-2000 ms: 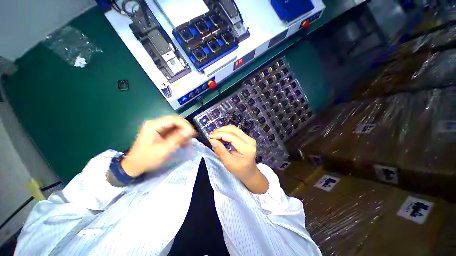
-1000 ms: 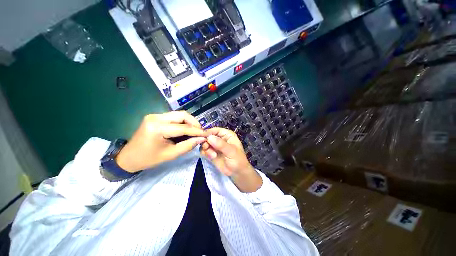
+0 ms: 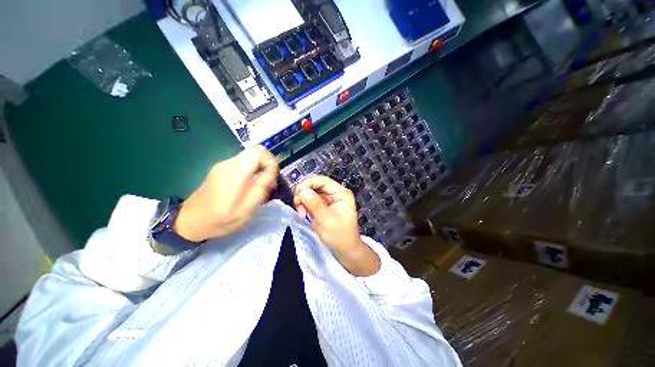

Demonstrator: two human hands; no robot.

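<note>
My left hand (image 3: 231, 192), with a dark wristband, is blurred in front of my chest, its fingers curled; whether it holds anything cannot be told. My right hand (image 3: 329, 209) is close to its right, thumb and fingertips pinched together on a small dark part that is mostly hidden; a bluish bit shows below the fingertips. The hands are apart. Clear blister trays (image 3: 384, 154) with many small square black modules lie beyond my right hand. One loose black module (image 3: 179, 123) lies on the green mat.
The white benchtop machine (image 3: 373, 68) stands ahead, carrying a black and blue fixture (image 3: 296, 63) with square modules, dark side blocks and a blue pad (image 3: 418, 18). A crumpled clear bag (image 3: 111, 66) lies far left. Film-wrapped cartons (image 3: 531, 208) are stacked at the right.
My left hand came in to meet my right fingertips, then moved away up and left. My right hand stayed nearly in place, still pinched.
</note>
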